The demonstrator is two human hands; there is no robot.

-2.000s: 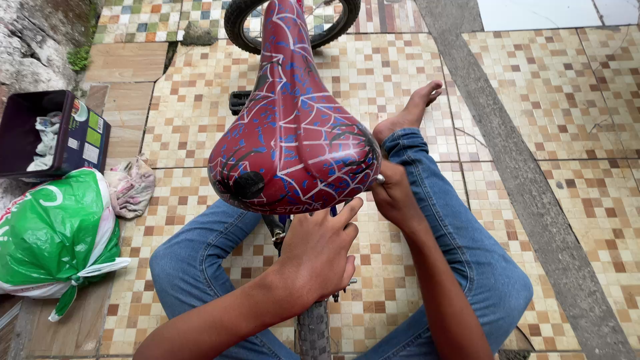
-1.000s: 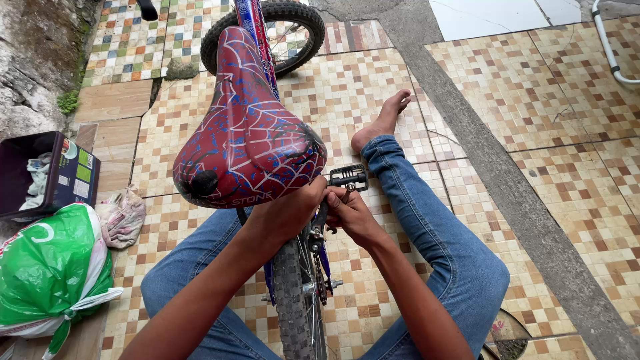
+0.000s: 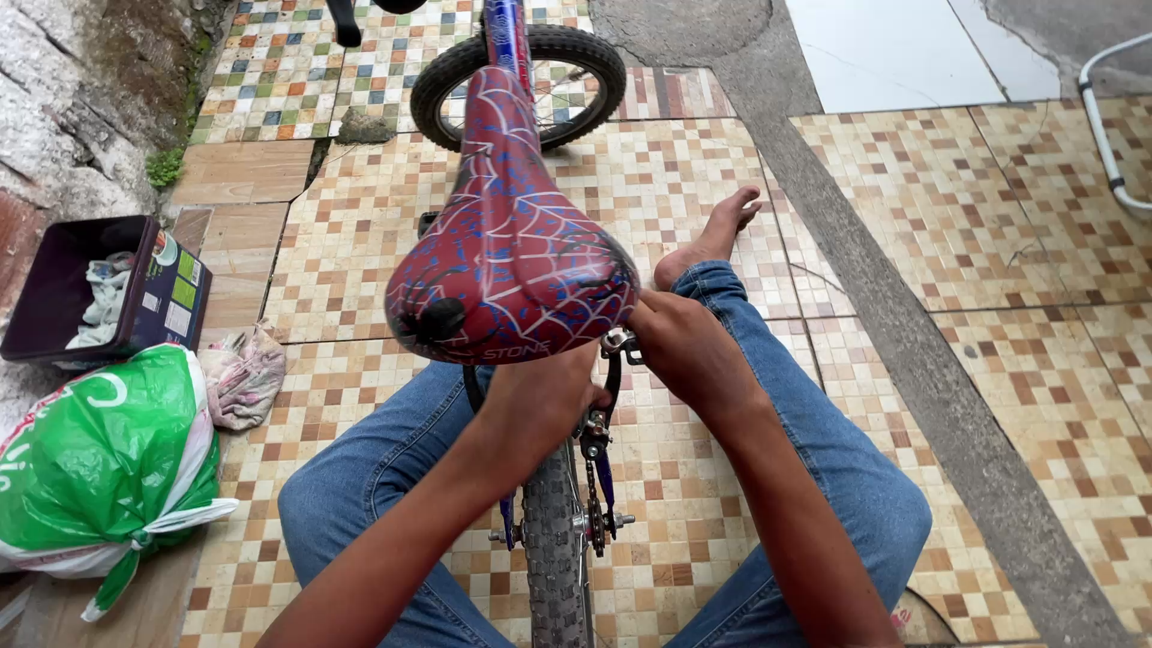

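A bicycle with a red, web-patterned saddle stands between my legs, its rear tire nearest me. My left hand reaches beneath the back of the saddle, above the rear tire and beside the rim brake arm; its fingertips are mostly hidden. My right hand is bent at the saddle's right rear edge, next to a metal brake part, with its fingertips hidden behind the saddle. What either hand grips cannot be seen. The chain and rear sprocket show right of the tire.
The front wheel lies beyond the saddle. At left are a dark plastic tub with cloths inside, a tied green plastic bag and a crumpled rag. A white metal tube frame stands at far right on the tiled floor.
My right hand has moved from beside the pedal, where it was a second ago, up to the saddle's right rear edge. The pedal at the right is no longer visible.
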